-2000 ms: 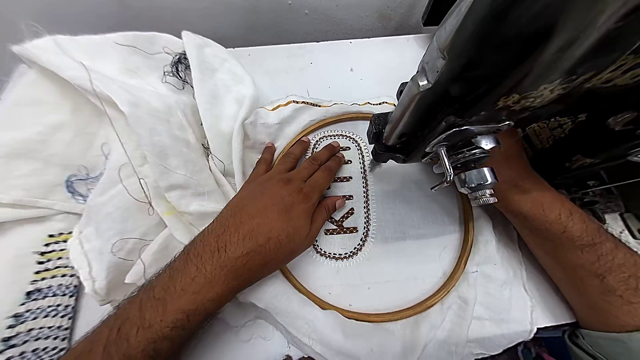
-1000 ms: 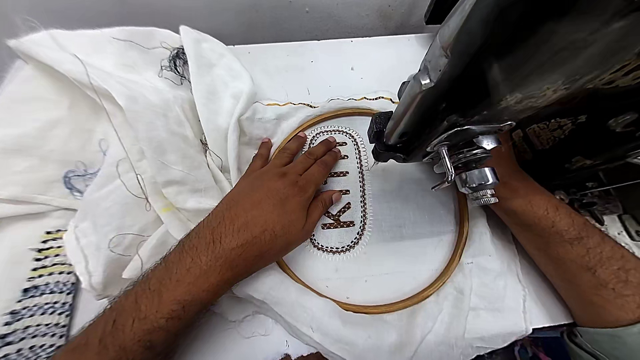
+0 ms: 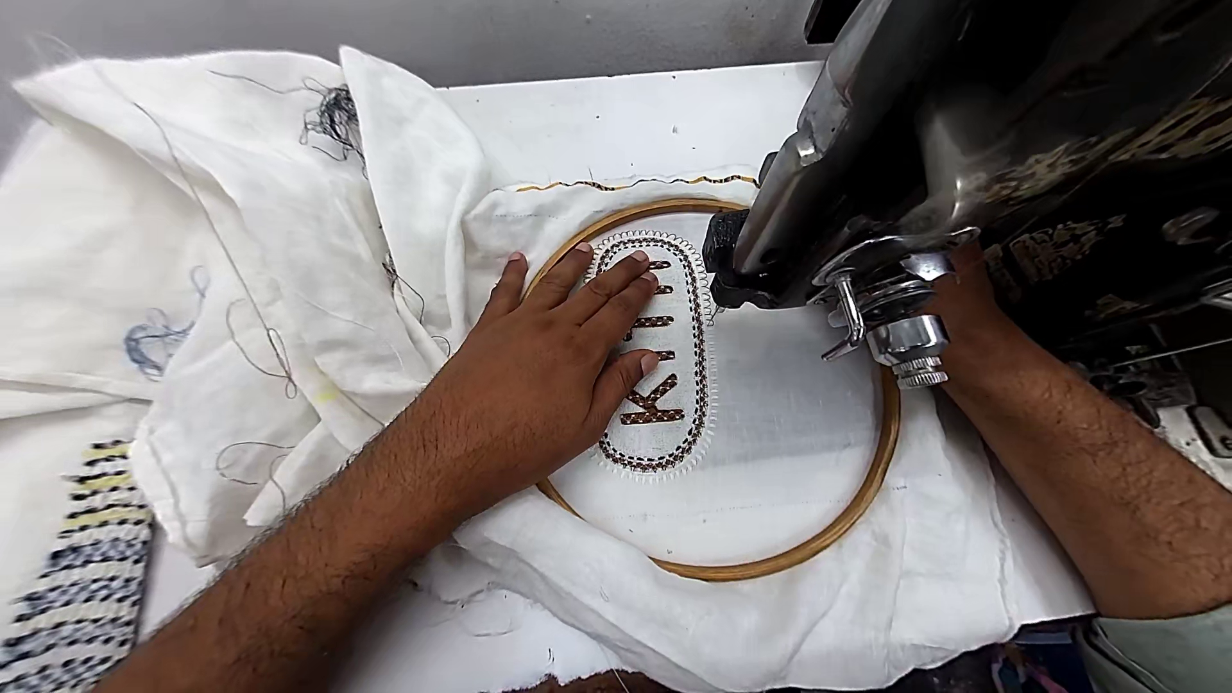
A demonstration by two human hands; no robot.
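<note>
White fabric is stretched in a round wooden embroidery hoop under the head of a black sewing machine. An oval of brown and white stitching with brown embroidered letters lies in the hoop's left half. My left hand rests flat on the fabric, palm down, fingers spread across the hoop's left rim and partly over the letters. My right hand reaches behind the machine head near the hoop's right side; its fingers are hidden. The needle area is beside the oval's upper right edge. A metal thread tension knob sticks out from the machine.
Loose white cloth lies bunched on the left with tangled dark threads and blue threads on it. A black, white and yellow stitched piece is at the lower left. The white tabletop extends behind the hoop, toward a grey wall.
The hoop and its fabric have shifted slightly away from me under the machine. My left hand has stayed on the fabric, and the right arm has hardly moved.
</note>
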